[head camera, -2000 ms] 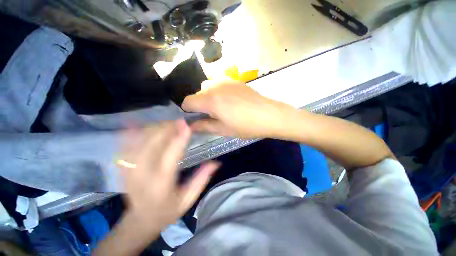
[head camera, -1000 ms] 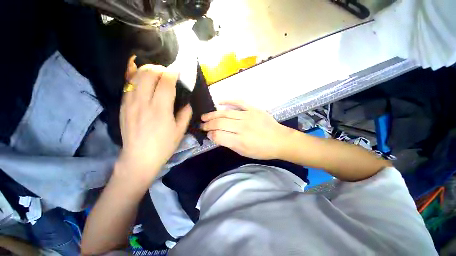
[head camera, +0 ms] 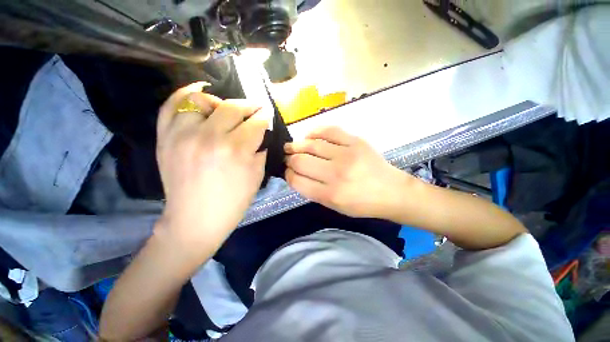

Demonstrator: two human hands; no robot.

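The black garment (head camera: pixel 127 133) lies heaped left of the needle, with grey lining (head camera: pixel 57 137) showing on it. A white strip (head camera: pixel 254 83) runs from the lit presser foot (head camera: pixel 249 55) down towards my fingers. My left hand (head camera: pixel 211 150) presses on the black cloth and the lower end of the strip, fingertips bent under. My right hand (head camera: pixel 334 170) pinches the black edge of the cloth with its fingertips, just right of my left hand. The sewing machine head (head camera: pixel 261 20) is cut off by the top of the picture. The needle is lost in glare.
A yellow-orange patch (head camera: pixel 311 101) is on the machine bed (head camera: pixel 374 40). Black thread snips (head camera: pixel 461 23) lie at the upper right. White cut pieces (head camera: pixel 575 63) are fanned at the right end. A silvery measuring strip (head camera: pixel 461 137) edges the table. Blue items and cloth are below.
My left hand has moved from the grey lining up to the cloth by the strip. My right hand has shifted down and right to the black edge. The white strip now lies straighter.
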